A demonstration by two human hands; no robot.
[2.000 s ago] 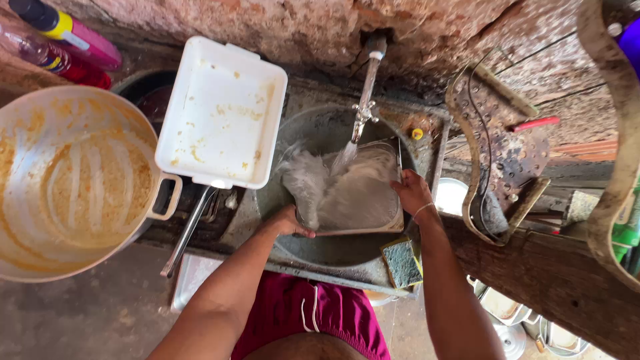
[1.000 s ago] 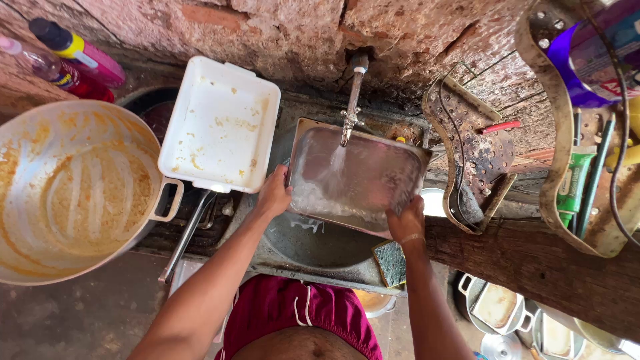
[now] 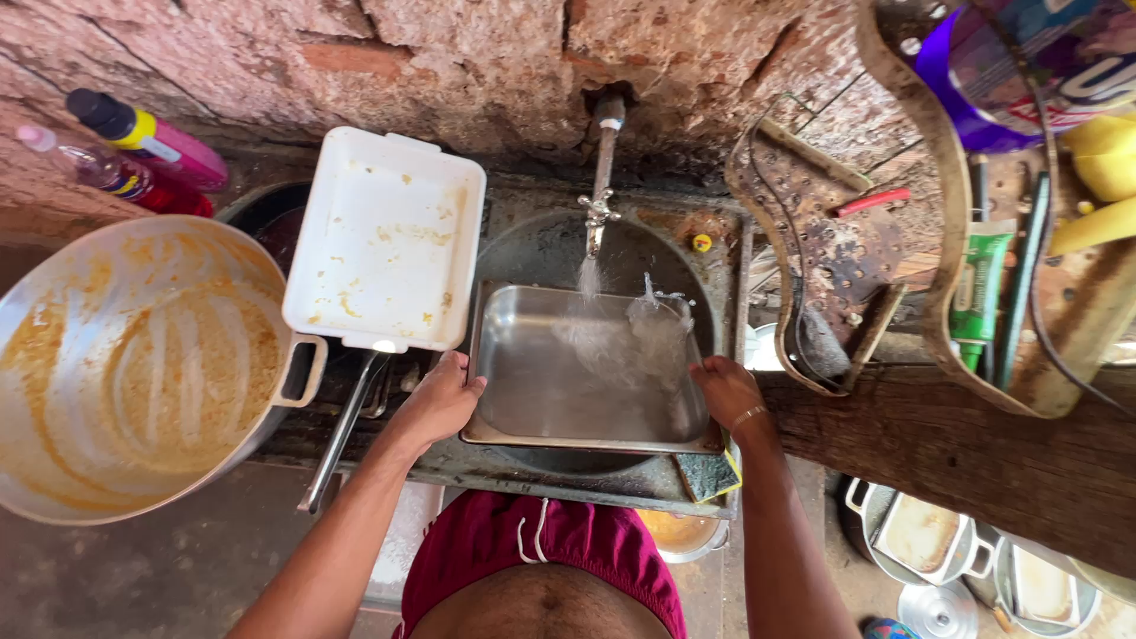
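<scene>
A rectangular stainless steel pan [image 3: 532, 382] lies over the round sink basin [image 3: 701, 284], with water splashing inside it. My left hand [image 3: 444, 398] grips its left rim, and my right hand [image 3: 729, 390] holds the right rim. Above the pan, a metal faucet [image 3: 600, 209] runs water into it. Near the pan's lower right corner a scouring sponge [image 3: 708, 476] rests on the sink edge. To the left sits a white rectangular tray [image 3: 382, 240] with food residue, beside a large aluminum pot [image 3: 177, 373] smeared with orange-brown residue.
Two bottles [image 3: 160, 146] of pink and red liquid stand by the brick wall. A long metal handle [image 3: 342, 435] juts out under the white tray. At right are a wooden beam [image 3: 958, 461], a perforated metal rack [image 3: 834, 240] and a green tube [image 3: 976, 293]; pots [image 3: 914, 532] stand below.
The steel pan was tipped under the stream one second ago, its surface cloudy; now it lies lower and flatter over the basin, holding clearer water. Both hands have stayed on it.
</scene>
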